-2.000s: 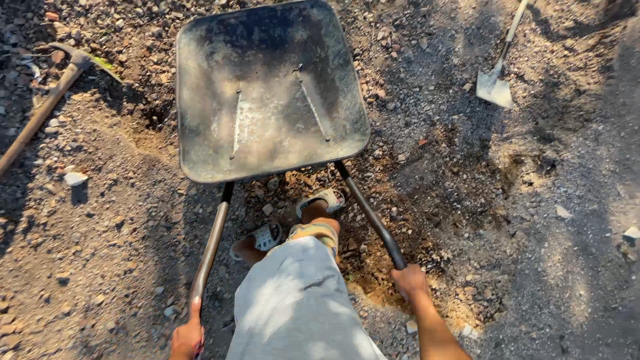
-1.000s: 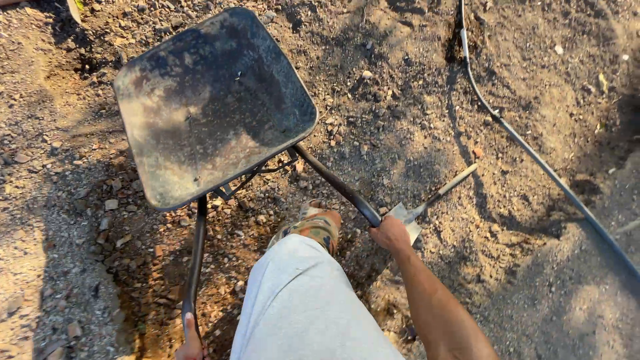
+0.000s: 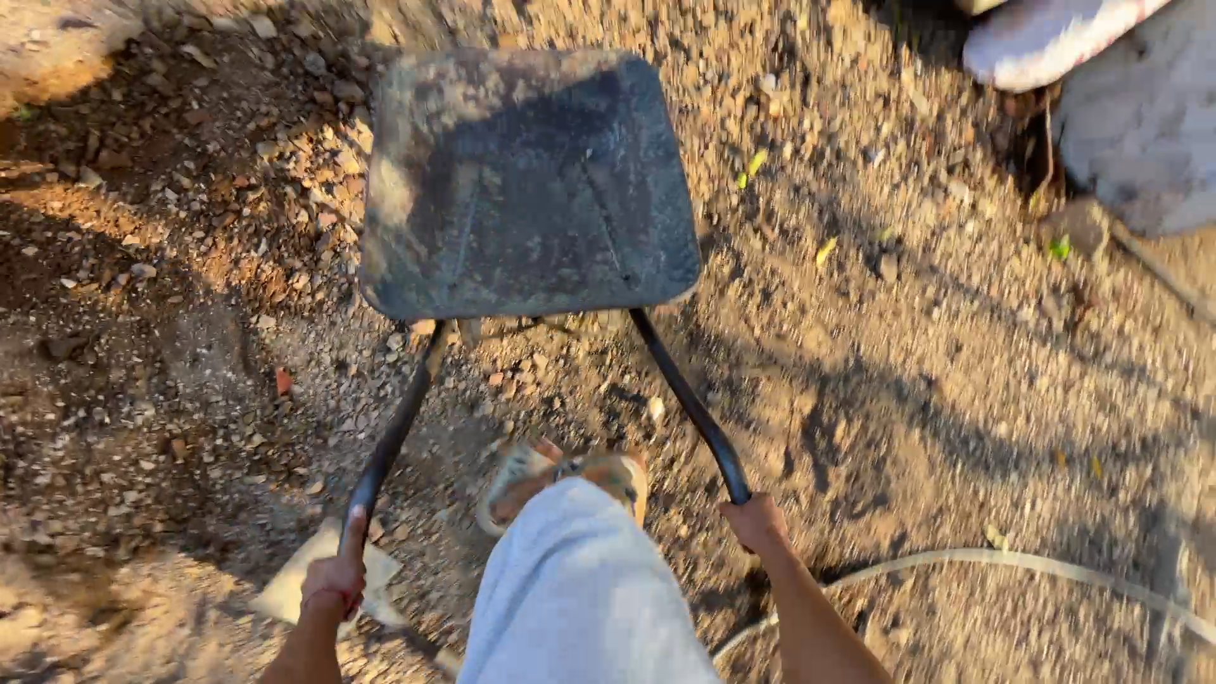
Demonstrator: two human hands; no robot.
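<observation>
A dark metal wheelbarrow tray with worn, dusty patches lies ahead of my feet and holds no load. Two bent black tube handles run back from it toward me. My left hand is closed around the end of the left handle. The right handle ends in my right hand, which grips it. Below and beside my left hand, a shovel's pale metal blade rests on the ground, partly hidden by the hand. The wheelbarrow's wheel is hidden under the tray.
Loose stones and rubble cover the ground at the left. A pale hose curves over the dirt at the lower right. At the upper right are a grey slab and a whitish rounded object. Small green leaves lie scattered.
The view has swung strongly while both hands kept hold of the handles. The wheelbarrow has turned over the ground. The shovel, beside my right hand a second ago, is now by my left hand.
</observation>
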